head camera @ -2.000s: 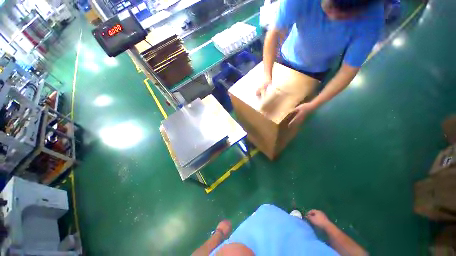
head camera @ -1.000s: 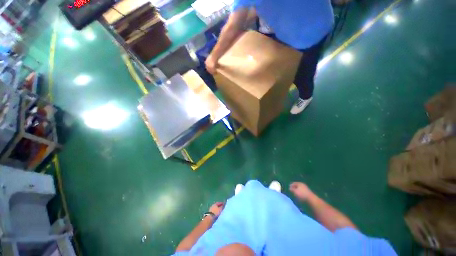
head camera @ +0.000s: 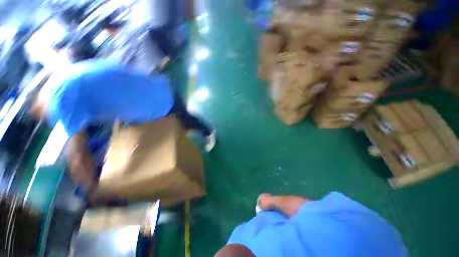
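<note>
My right hand is low in the middle, in front of my blue shirt. It is small and blurred; nothing shows in it, but its finger pose is unclear. My left hand is not in view. A large brown carton stands at the left, away from my hand. Another person in a blue shirt bends over it, with an arm down along its left side. That person's hands are blurred.
A small stand with a pale sheet on top is at the lower left. Brown cartons with labels are piled at the upper right. A pallet-like slatted stack lies on the green floor at the right.
The view has swung right, so the carton, person and stand appear further left and the carton pile shows more. My left hand has left the picture. The other person bends lower over the carton.
</note>
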